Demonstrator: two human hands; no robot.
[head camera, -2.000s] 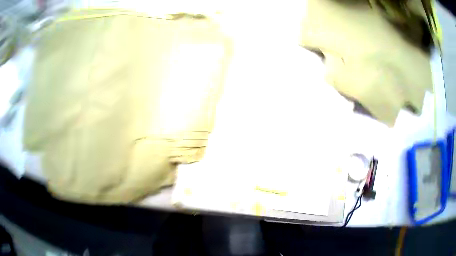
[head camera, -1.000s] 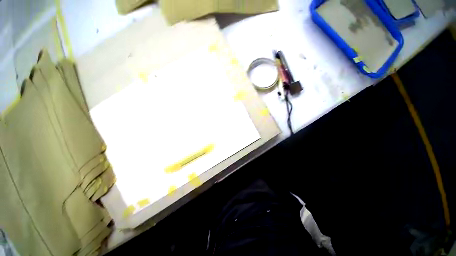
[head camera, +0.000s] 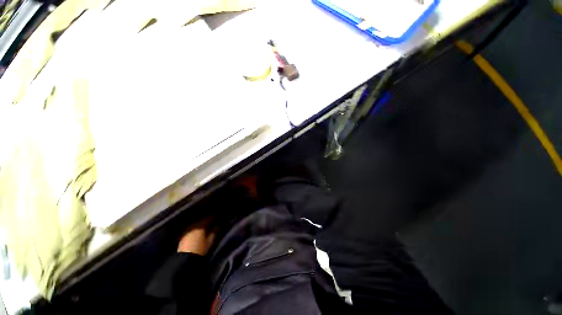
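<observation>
My left hand shows below the table's front edge, at the end of a dark sleeve, beside my dark clothing. Its fingers run into shadow, so its hold is hidden. A small blurred reddish patch under the edge may be part of my right hand; its shape cannot be told. The white positioning board lies on the table, its surface washed out by glare. Tan-yellow garment panels lie in a layered stack left of the board.
A tape roll, pen-like tools and a small dark block with a cord lie right of the board. A blue-rimmed tray is at the top. A metal part juts below the table edge; the dark floor has a yellow line.
The view has shifted right and down, so the board, tools and tray sit further left and up. My left hand and the reddish patch have come into view below the table edge.
</observation>
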